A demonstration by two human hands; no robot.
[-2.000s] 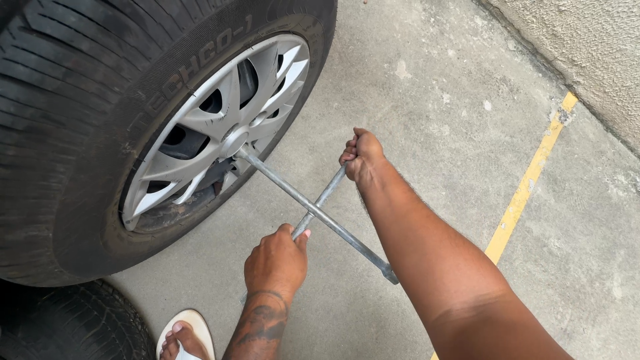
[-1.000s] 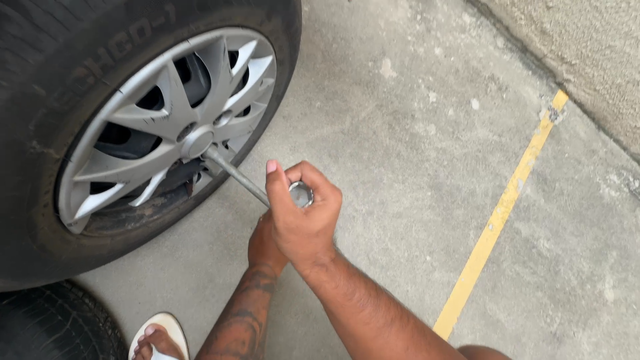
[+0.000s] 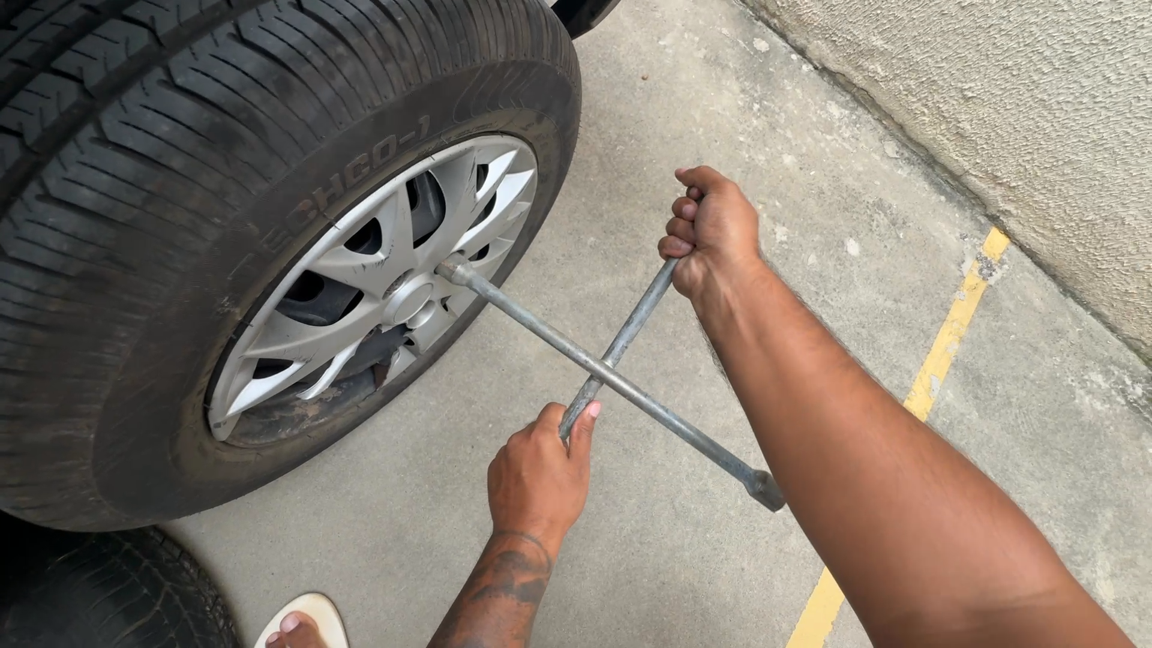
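A four-way lug wrench [image 3: 661,413] of grey metal reaches out from a car wheel, one socket end at a bolt position beside the centre of the silver wheel cover [image 3: 369,290]. My left hand [image 3: 540,470] grips the lower end of its cross arm. Around the upper end of that arm my right hand [image 3: 713,229] is closed. The wrench's outer socket lies near my right forearm. A black tyre [image 3: 193,297] surrounds the cover, which has a broken part at its lower side. Whether the socket sits fully on a bolt cannot be told.
A second tyre [image 3: 117,589] lies at the lower left, beneath the wheel's edge. My foot in a white flip-flop [image 3: 333,621] is close to it. A rough wall [image 3: 1017,99] stands at the upper right, and a yellow line [image 3: 954,333] crosses the concrete floor.
A second ago my hands were close together, the right around a socket end of the wrench; now they are apart on the cross arm. The socket has gone from below the cover's centre to above it.
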